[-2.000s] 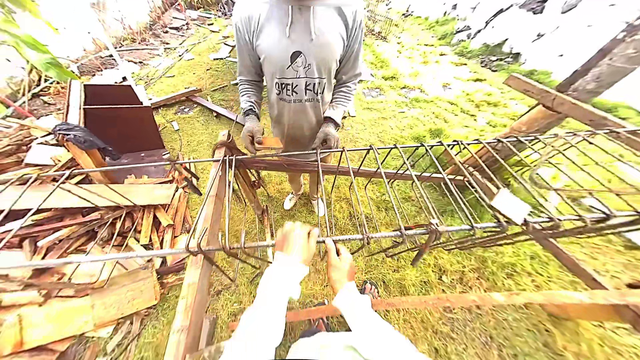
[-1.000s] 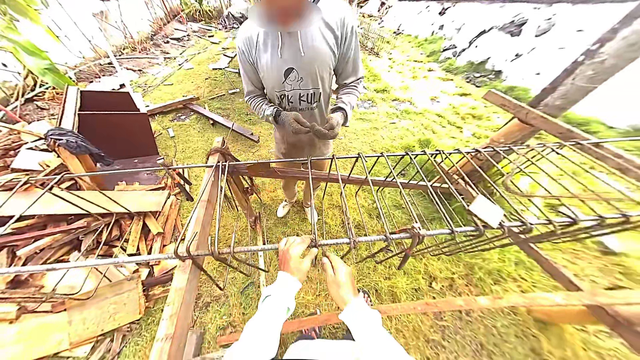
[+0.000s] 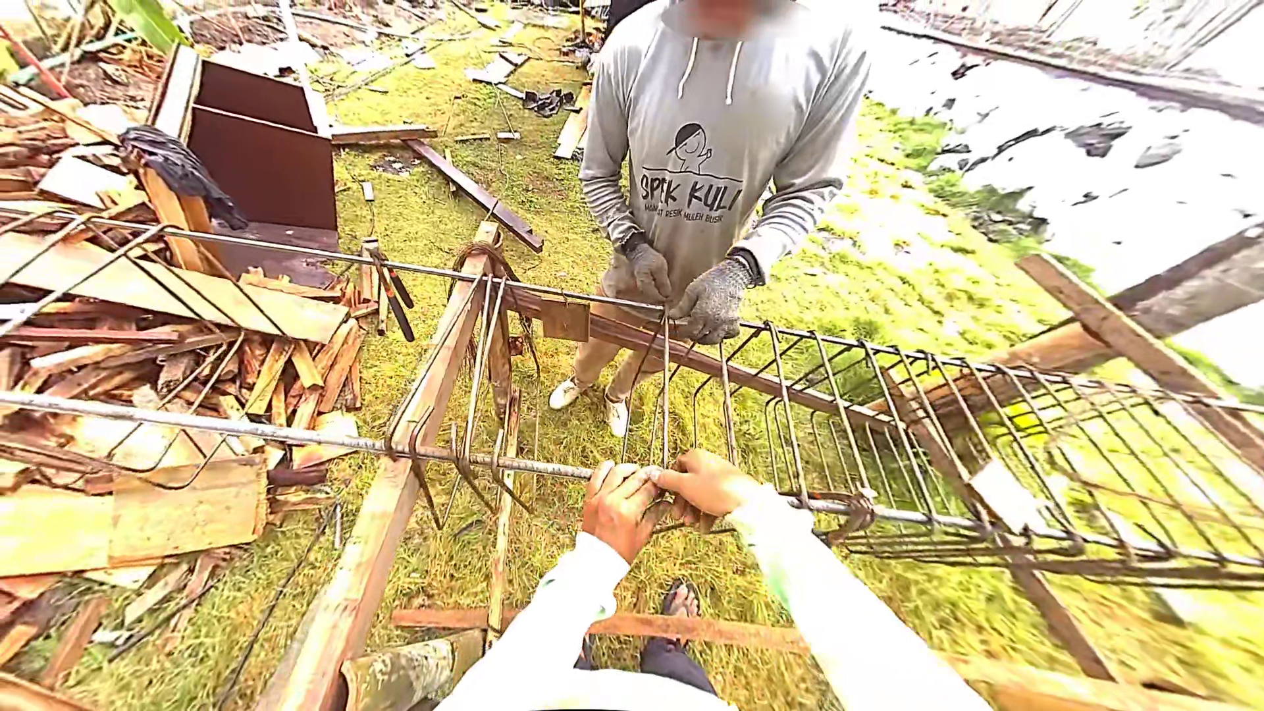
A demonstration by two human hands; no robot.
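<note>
My left hand (image 3: 622,509) and my right hand (image 3: 709,486) meet at the near long steel bar (image 3: 296,434) of a rebar cage, where a stirrup (image 3: 666,395) crosses it. The left fingers curl at the bar; the right fingers pinch close beside them, and whatever is between them is too small to tell. Across the cage, a person in a grey hoodie (image 3: 716,128) has both gloved hands (image 3: 706,301) at the far bar (image 3: 395,264), by the same stirrup. More stirrups (image 3: 839,395) stand in a row to the right, and a few are bunched at the wooden trestle.
The cage lies over a wooden trestle post (image 3: 365,553) at left and slanting timbers (image 3: 1136,346) at right. Broken wood (image 3: 197,365) is heaped at left near a brown cabinet (image 3: 262,163). Pincers (image 3: 395,296) hang on the far bar. A low wooden rail (image 3: 721,632) crosses near my feet.
The co-worker's gloved hands were together before the chest one second ago; now they are at the far bar. My hands have come together at the near bar. The view has shifted.
</note>
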